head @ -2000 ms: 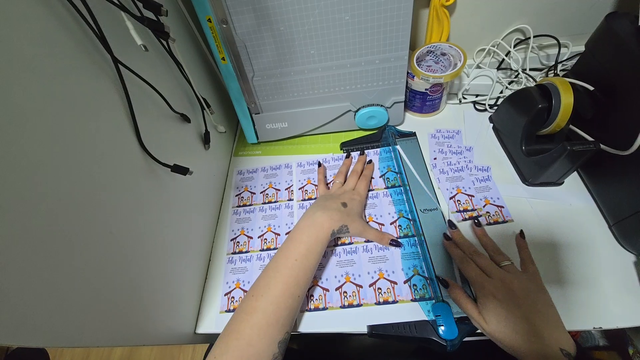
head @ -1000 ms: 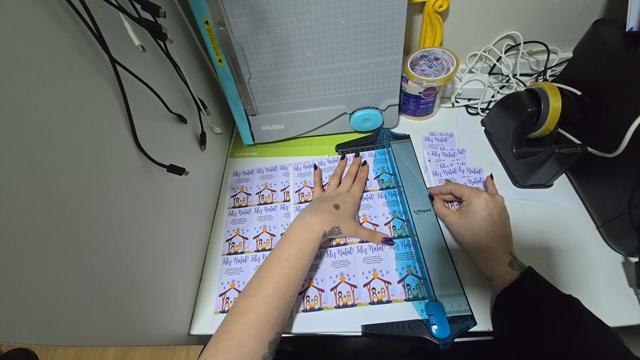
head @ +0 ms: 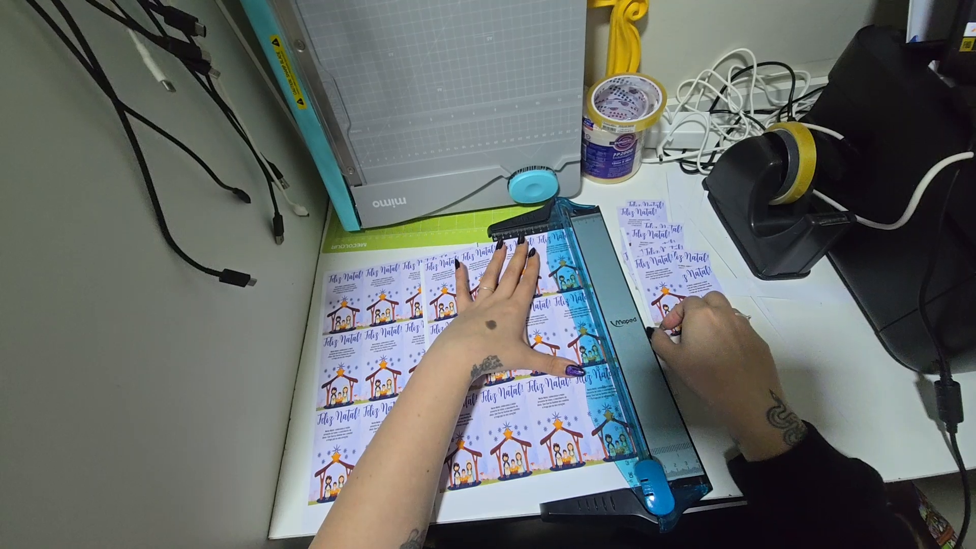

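My left hand point(head: 499, 313) lies flat, fingers spread, on printed sheets of nativity cards point(head: 526, 427), with its thumb by the clear blue guide of a Maped paper trimmer point(head: 633, 335). The right edge of the sheet lies under that guide. The trimmer's blue sliding cutter point(head: 653, 488) sits at the near end. My right hand point(head: 705, 343) is just right of the trimmer, fingers curled, thumb beside its edge and the lowest of the cut cards point(head: 652, 267); its fingertips are partly hidden, so whether it pinches anything cannot be told.
A larger grey and teal trimmer point(head: 450, 99) stands behind, over a green cutting mat point(head: 412, 232). Tape rolls point(head: 624, 126), a black tape dispenser point(head: 778, 206) and tangled white cables point(head: 717, 99) are at the back right. Black cables point(head: 145, 168) hang at the left.
My right hand, spread beside the trimmer two seconds ago, has moved up towards the cut cards and curled its fingers. My left hand stays pressed on the sheets. The cutter remains at the near end.
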